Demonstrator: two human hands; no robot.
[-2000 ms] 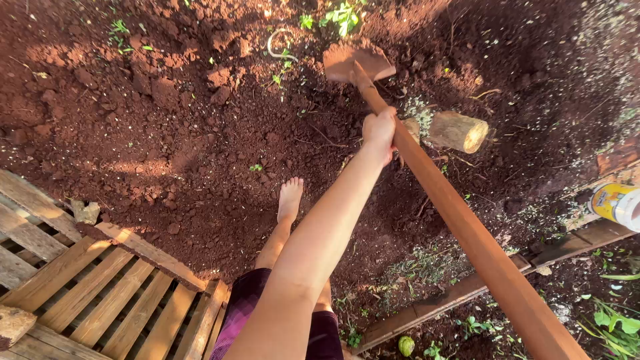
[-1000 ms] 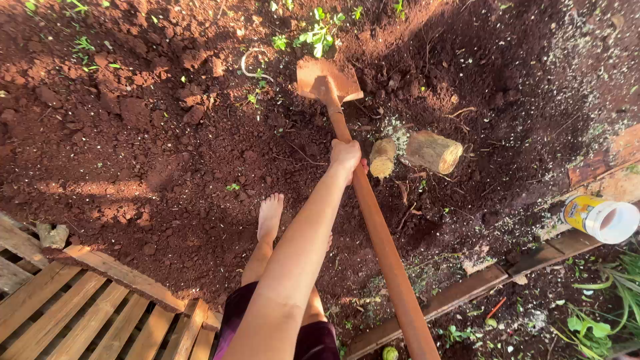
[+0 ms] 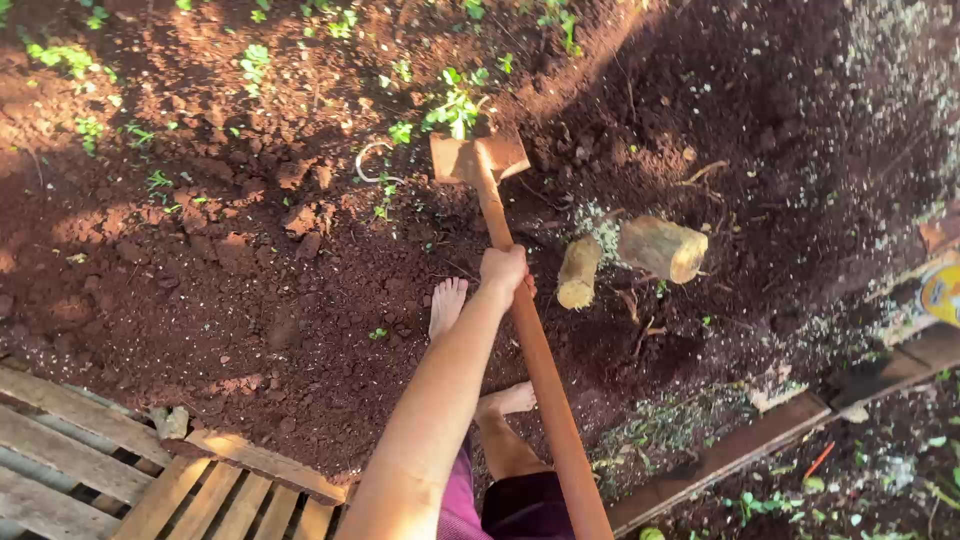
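Note:
My left hand [image 3: 505, 271] is closed around the long reddish-brown handle [image 3: 551, 382] of a shovel, a little above the handle's middle. Its broad, soil-coloured blade [image 3: 480, 159] is at the red soil, just below a small green leafy plant [image 3: 456, 109]. A white curved strip [image 3: 364, 163] lies left of the blade. To the right of my hand are a short log piece [image 3: 579, 271] and a thicker one [image 3: 661, 247]. The handle runs out at the bottom edge. My right hand is not in view.
My bare feet stand on the soil [image 3: 285, 337] beside the handle. Wooden pallets [image 3: 255, 461] are at lower left. A wooden border board [image 3: 720, 457] runs along the lower right, with a yellow-labelled tub [image 3: 941, 294] at the right edge. Roots stick out near the logs.
The shovel blade has come closer to the leafy plant. The smaller log piece, mostly hidden behind my hand at first, now shows fully. My left hand has kept its hold. The view has shifted.

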